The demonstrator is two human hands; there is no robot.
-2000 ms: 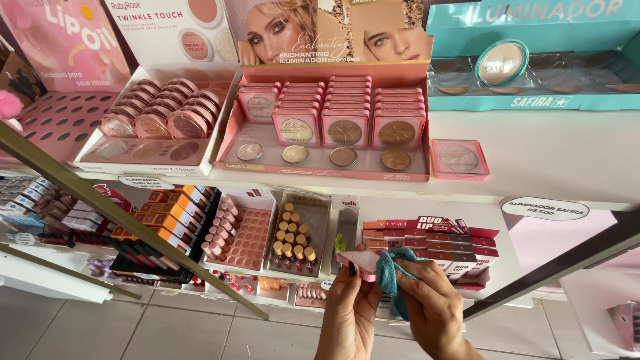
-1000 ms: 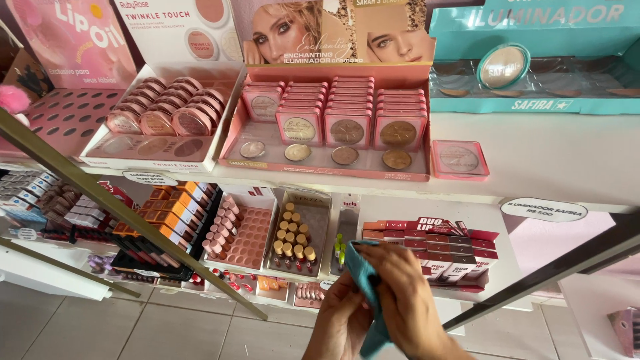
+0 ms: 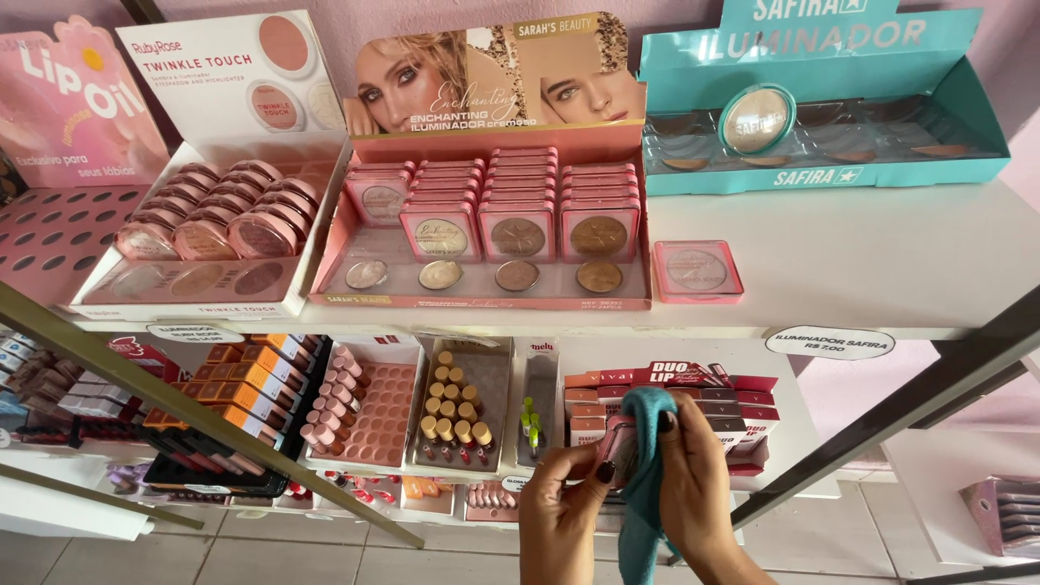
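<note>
My left hand [image 3: 565, 504] holds a pink square makeup compact [image 3: 617, 451] by its edge, in front of the lower shelf. My right hand [image 3: 695, 483] grips a teal cloth [image 3: 646, 463], which is folded over the compact's right side and hangs down between my hands. Part of the compact is hidden by the cloth and fingers. A similar pink compact [image 3: 699, 270] lies on the upper shelf, right of the pink display box [image 3: 487, 302] that bears stacked compacts. Farther right, a round teal-rimmed compact [image 3: 757, 120] leans in the teal display box [image 3: 821, 180].
At the upper left stand a white display of round compacts [image 3: 215, 211] and a pink lip oil stand [image 3: 73, 236]. Below are gold-capped tubes [image 3: 455, 406], pink-capped tubes [image 3: 333, 406] and boxed lip products [image 3: 756, 414]. Dark metal bars [image 3: 894, 414] cross diagonally on both sides.
The cloth covered the compact one second ago; now part of the compact shows at its left. My right hand has turned, and the cloth hangs lower beside it.
</note>
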